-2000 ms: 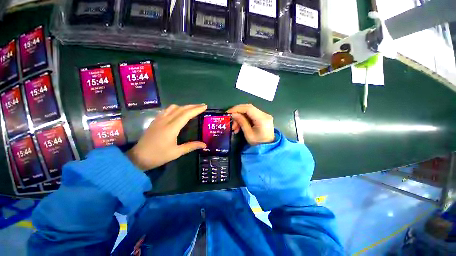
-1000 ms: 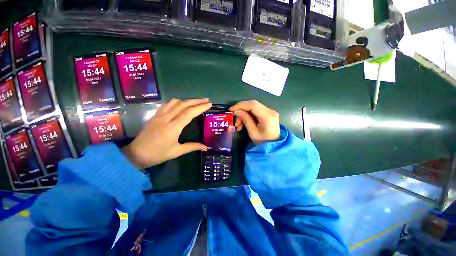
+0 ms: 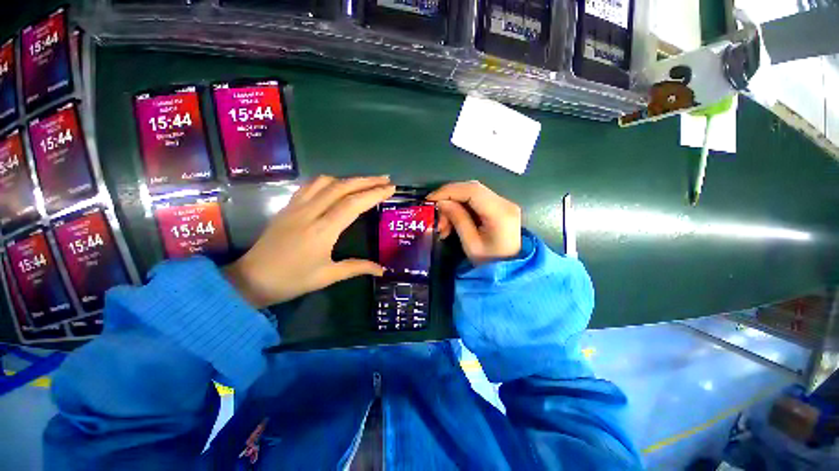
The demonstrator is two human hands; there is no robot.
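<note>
A black keypad phone (image 3: 401, 305) lies upright in front of me on the dark green bench. A red-purple screen film (image 3: 406, 241) reading "15:44" lies over its screen, above the keys. My left hand (image 3: 317, 241) is at the left side, fingertips at the phone's top left and thumb at the film's lower left edge. My right hand (image 3: 480, 221) has thumb and index finger together at the film's top right corner. The fingers hide the upper corners.
Loose films (image 3: 173, 136) lie left of my hands, with film sheets (image 3: 63, 156) at far left. A white card (image 3: 496, 134) and a thin strip (image 3: 568, 225) lie right. A plastic tray of phones (image 3: 368, 66) spans the back. A pale-green pen (image 3: 703, 161) lies near the metal post.
The view has shifted slightly, so the bench things sit a little differently in the picture. Both hands stay at the phone in nearly the same pose.
</note>
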